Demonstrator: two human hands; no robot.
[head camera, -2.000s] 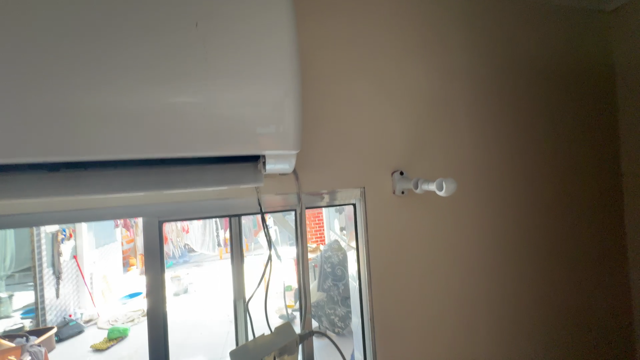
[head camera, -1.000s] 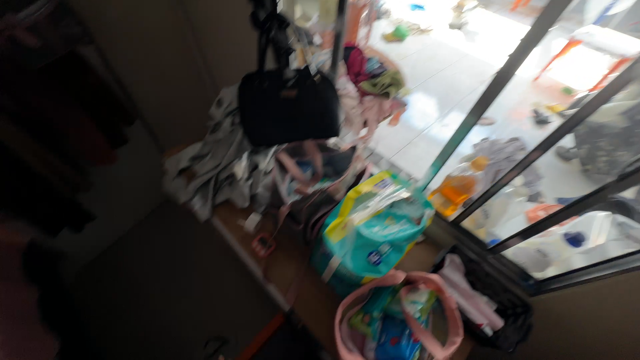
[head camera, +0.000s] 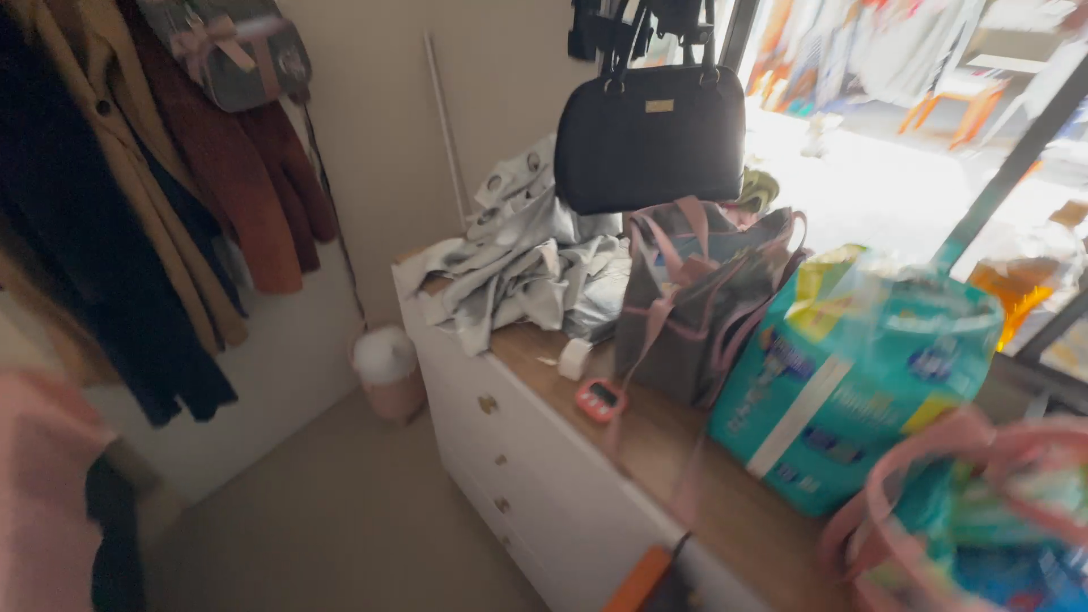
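Neither my left hand nor my right hand shows in the head view. A black handbag (head camera: 650, 136) with two handles hangs over the far end of a white chest of drawers (head camera: 510, 442). On its wooden top lie crumpled grey-white curtain fabric (head camera: 527, 276), a grey tote bag (head camera: 671, 340) with pink straps, and a small red digital timer (head camera: 601, 400) beside a white roll-like thing (head camera: 575, 359). A teal plastic diaper pack (head camera: 850, 391) stands to the right of the tote. At the lower right is a pink-handled bag (head camera: 884, 476) with coloured packets inside.
Coats (head camera: 110, 195) and a grey bag with a pink bow (head camera: 242, 55) hang at the left. A pink bin (head camera: 391, 395) with a white liner stands on the floor (head camera: 340, 518) by the wall. The window frame (head camera: 1011, 174) runs along the right. Something orange (head camera: 639, 582) is at the bottom edge.
The view has swung from the wall and window top down to the chest of drawers and hanging coats. No moved object can be made out.
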